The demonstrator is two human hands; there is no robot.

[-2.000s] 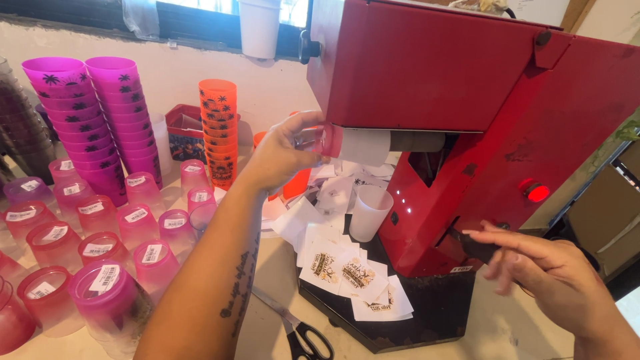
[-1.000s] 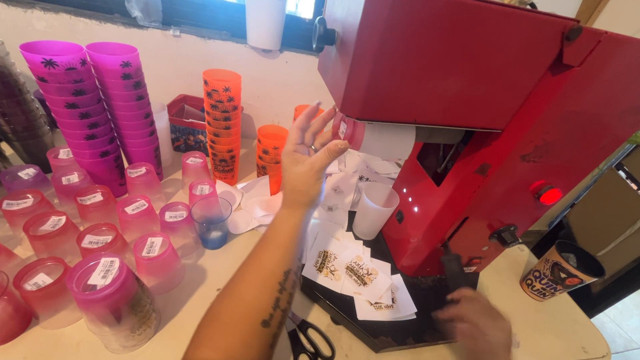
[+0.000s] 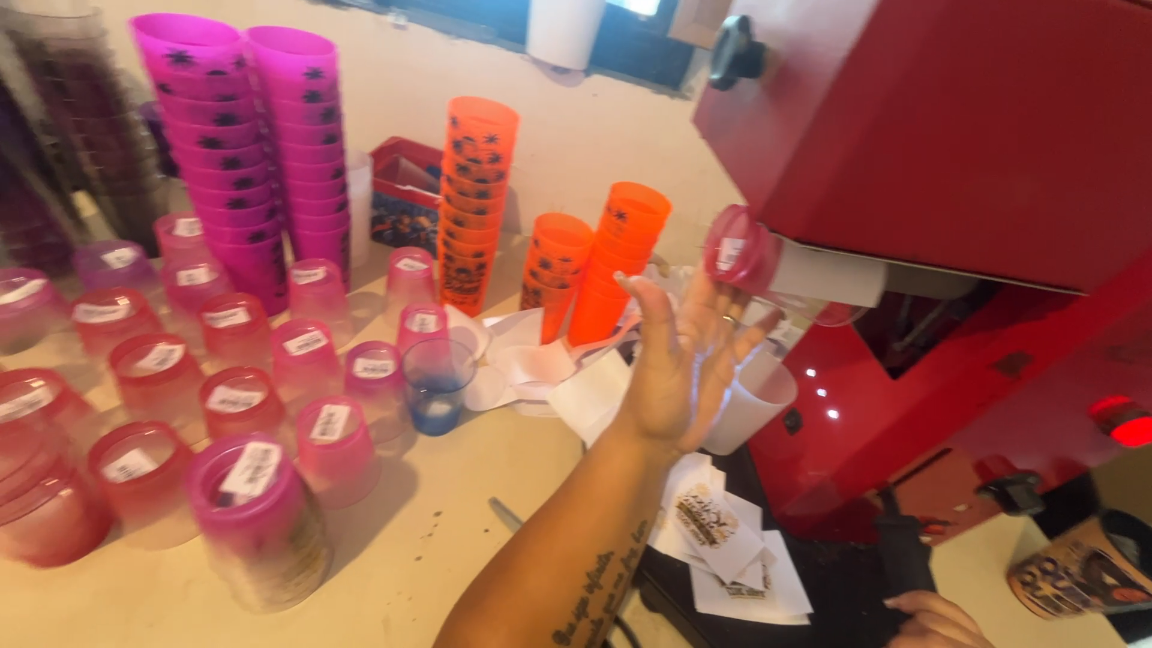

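Observation:
A pink plastic cup [image 3: 740,252] lies sideways on the holder of a red press machine [image 3: 918,135], with a white paper [image 3: 832,273] around it. My left hand [image 3: 697,360] is just below the cup's base, fingers spread and palm up; whether a fingertip touches the cup is unclear. My right hand [image 3: 936,621], cut off by the bottom edge, is at the lower end of a black lever handle [image 3: 903,549]; its grip is mostly out of view. Printed paper transfers [image 3: 720,531] lie on the machine's black base, below a translucent white cup [image 3: 756,400].
Upside-down pink cups [image 3: 236,405] cover the table's left side. Behind them rise magenta cup stacks [image 3: 216,144], orange cup stacks [image 3: 480,198] and a red box [image 3: 405,207]. A blue-bottomed clear cup [image 3: 438,396] stands near paper scraps [image 3: 531,360]. A printed cup [image 3: 1071,571] is at right.
My left hand held the pink cup's base two seconds ago; now its fingers are spread below it. My right hand has moved down at the lever. The view has shifted left.

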